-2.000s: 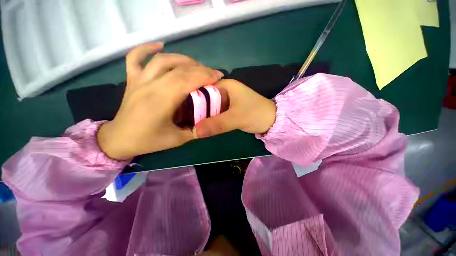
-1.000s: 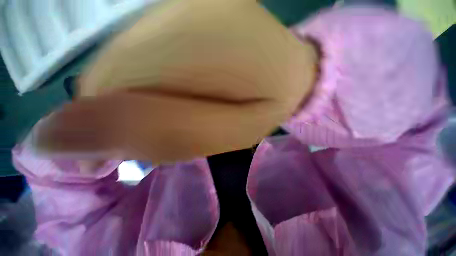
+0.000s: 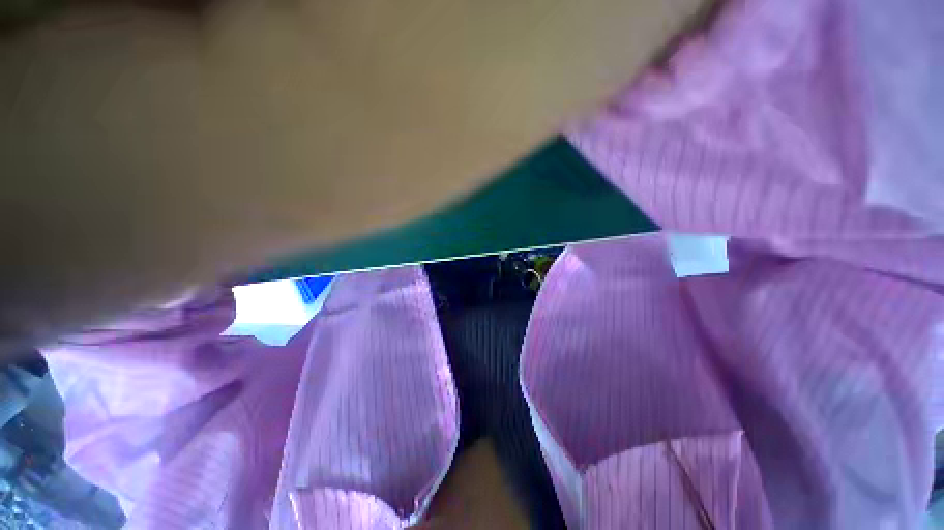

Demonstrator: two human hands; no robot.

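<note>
My right hand (image 3: pixel 269 124) is very close to the camera. It is large and blurred and fills the upper left and top of the picture. Its fingers cannot be made out, so whether it holds anything cannot be told. Its pink striped sleeve (image 3: pixel 766 135) comes in from the upper right. My left hand is not visible; only part of the left sleeve (image 3: pixel 145 383) shows below my right hand. No watch unit can be seen.
A wedge of the green bench top (image 3: pixel 497 202) and its straight front edge show below the right hand. Below the edge are the pink smock (image 3: pixel 373 393) and dark clothing between its sides. A white and blue item (image 3: pixel 271 311) lies beside the left sleeve.
My right hand has left the small pink and black stack held in both hands and moved up and left, close to the camera. My left hand, the stack, tray and yellow paper have gone from sight.
</note>
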